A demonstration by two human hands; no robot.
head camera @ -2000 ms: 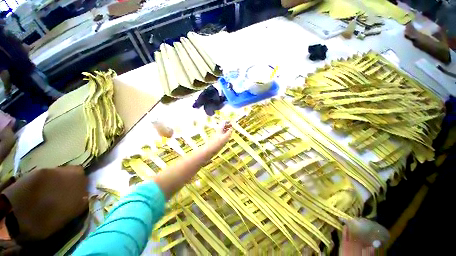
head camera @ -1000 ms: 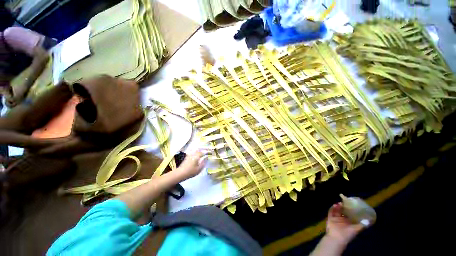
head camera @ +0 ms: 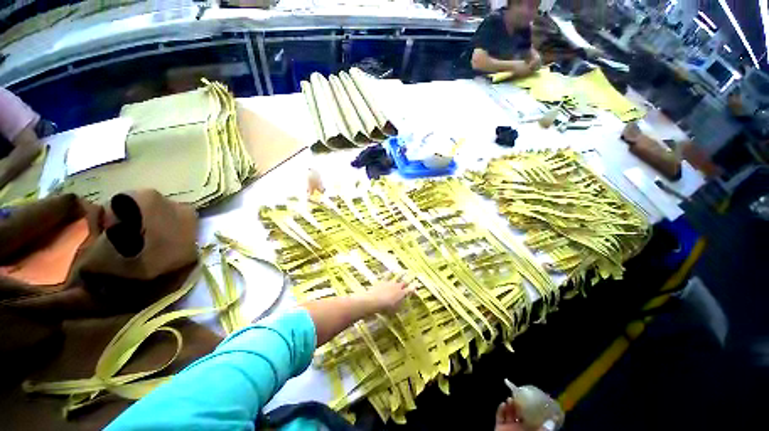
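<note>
Criss-crossed yellow strips [head camera: 438, 261] lie on the white table, their ends hanging over the near edge. My left hand [head camera: 389, 295] reaches over the middle of this pile; its fingers touch or hover at the strips, and whether they grip one cannot be told. My right hand [head camera: 511, 416] is cut off by the bottom edge and holds a translucent glue bottle [head camera: 538, 407], nozzle pointing up and left, beyond the table edge. A second, denser strip pile [head camera: 573, 202] lies farther right.
Looped loose strips [head camera: 126, 345] lie on brown sheet [head camera: 152, 236] at left. Flat panels [head camera: 169, 151], curved panels [head camera: 344, 109], a blue tray [head camera: 422, 171], dark cloth [head camera: 371, 160] and a small pale bottle [head camera: 315, 182] stand behind. A person [head camera: 503, 42] sits across; another's arm shows at left.
The view has tilted up, showing more of the far table. My left hand has moved from the pile's left edge to over its middle. My right hand still holds the bottle, now lower in the picture.
</note>
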